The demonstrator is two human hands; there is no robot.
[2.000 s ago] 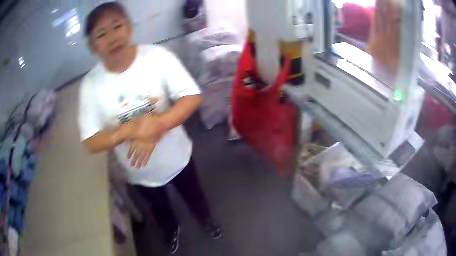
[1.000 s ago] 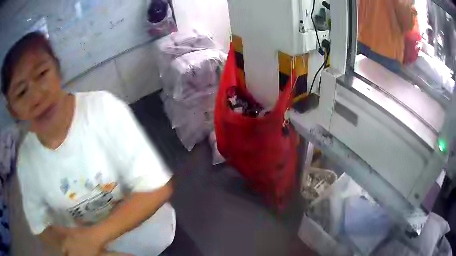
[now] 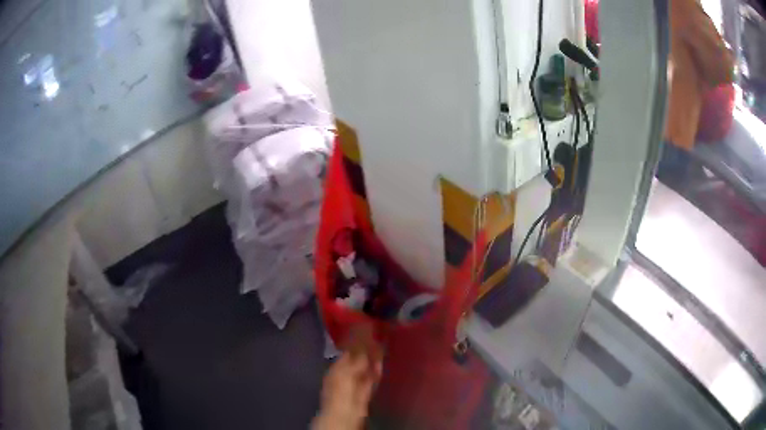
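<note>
A large red waste bag (image 3: 420, 369) hangs open against a white pillar with yellow-and-black stripes. Crumpled white and dark rubbish shows in its mouth. My left hand (image 3: 353, 378), as it seems from the side it comes in, reaches up from the bottom edge to the bag's near side, just below the rim. It is blurred, and its fingertips overlap the red bag. I cannot tell whether it holds anything. My right hand is out of the picture.
Clear-bagged white goods (image 3: 281, 185) are stacked left of the pillar (image 3: 403, 126). Cables and a green bottle (image 3: 553, 88) are on its right side. A grey-white machine or bench (image 3: 588, 353) stands at right. A person in orange (image 3: 693, 76) is beyond it.
The view has turned and moved closer to the red bag. The person in the white T-shirt has left the picture. My hand has come in at the bag.
</note>
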